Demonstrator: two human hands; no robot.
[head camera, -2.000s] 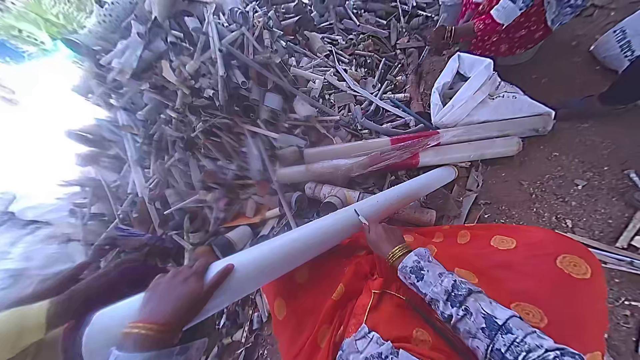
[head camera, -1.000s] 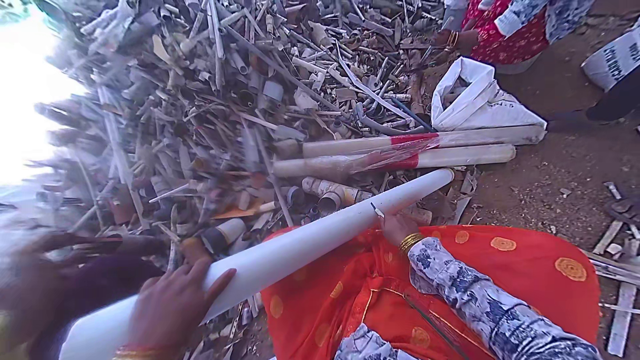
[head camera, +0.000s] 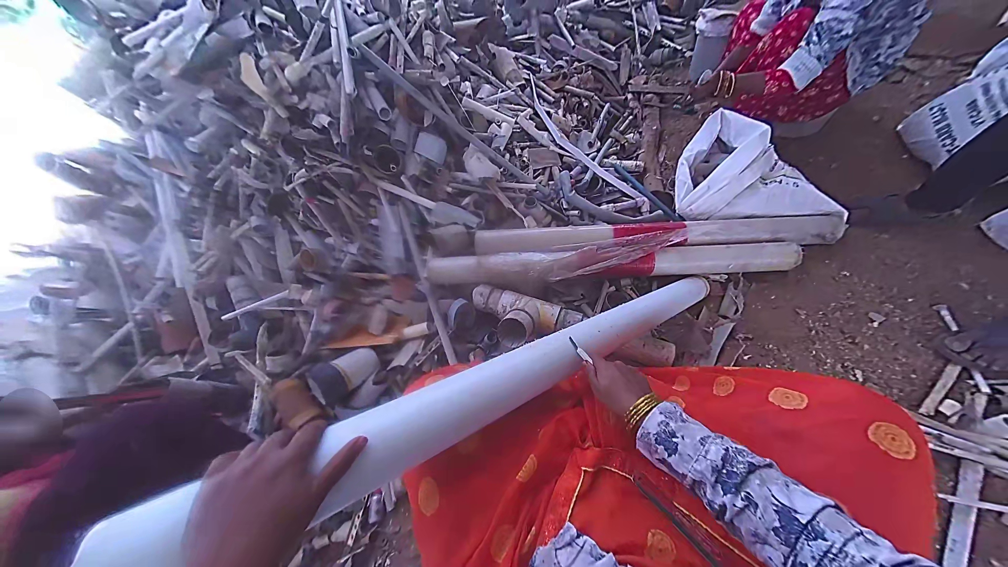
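Observation:
A long white plastic pipe slants across my lap, over orange-red cloth with round yellow motifs. My left hand lies over the lower left part of the pipe, thumb and fingers spread around it. My right hand is closed on a small tool with a thin pointed blade, whose handle is hidden in the fingers. The blade's tip rests at or just above the pipe's surface; contact cannot be told. Beyond the pipe lie two pale tubes with red bands, the nearer one partly under clear film.
A heap of scrap pipes and fittings fills the left and back. A white sack stands beyond the banded tubes. A person in red patterned cloth sits at the back right. Flat strips lie at the right edge.
My right hand, with the bladed tool, has shifted slightly along the pipe, toward its lower left, since the first frame. My left hand stays on the pipe.

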